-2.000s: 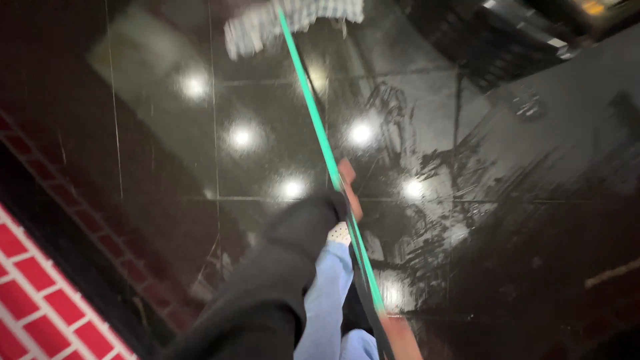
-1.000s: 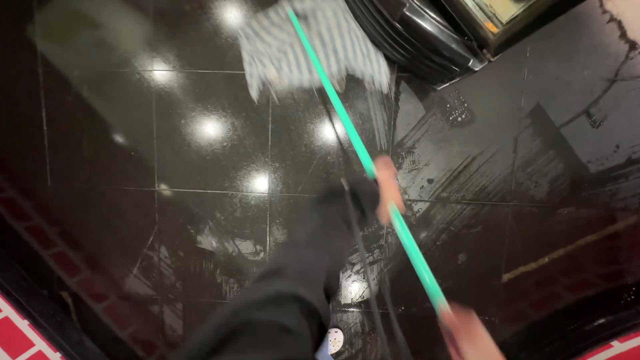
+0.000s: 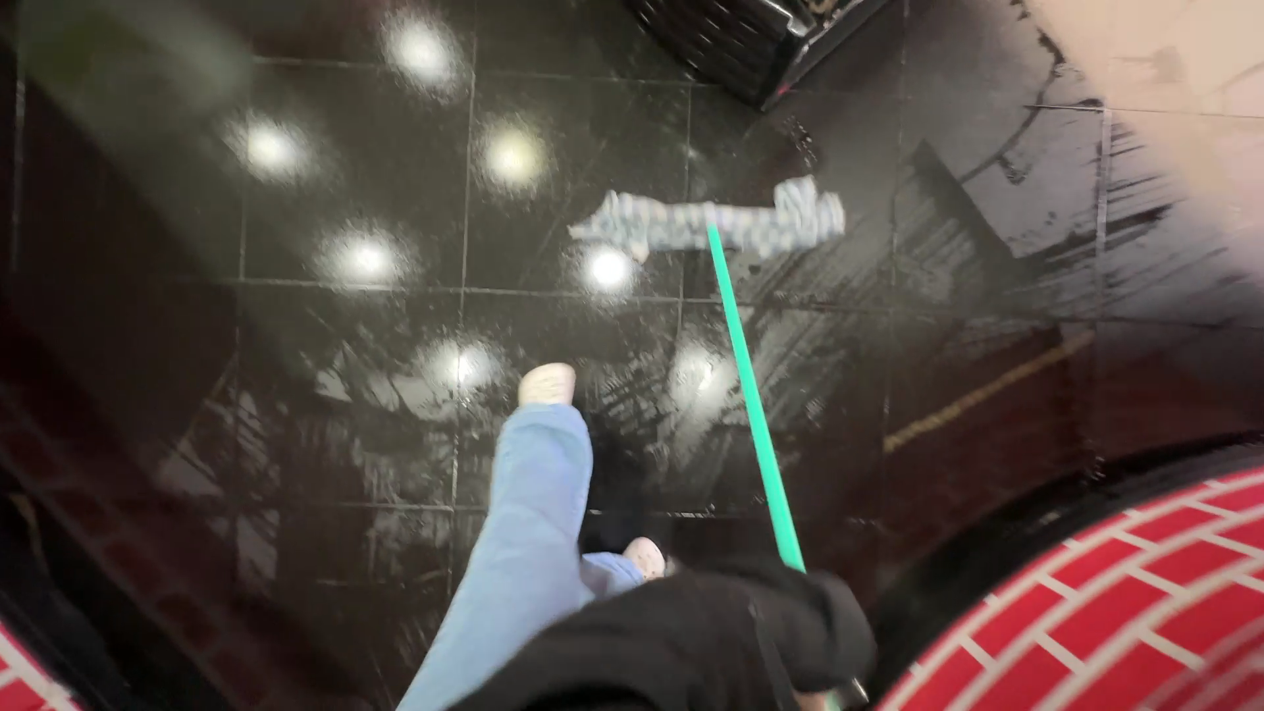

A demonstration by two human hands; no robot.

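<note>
A flat mop head with a striped or checked cloth [image 3: 731,225] lies on the dark, glossy tile floor. Its bright green handle [image 3: 755,415] runs down toward me and passes under my black left sleeve [image 3: 711,632]. Of my left hand [image 3: 815,700], only a sliver of skin shows at the bottom edge, against the handle; its fingers are hidden. My right hand is out of view. Left of the handle are a leg in light blue trousers [image 3: 538,494] and a pale shoe [image 3: 547,383]; part of a second shoe [image 3: 644,557] shows lower down.
A black ribbed object [image 3: 726,44] stands at the top. Curved surfaces with a red brick pattern occupy the lower right [image 3: 1116,602] and the lower left corner [image 3: 25,671]. Streaks and wet-looking marks cover parts of the tiles [image 3: 997,217], which also reflect several lights.
The mop head has moved away from beside the black ribbed object, toward me. Both hands showed on the handle one second ago; now the sleeve covers most of the left, and the right is out of view.
</note>
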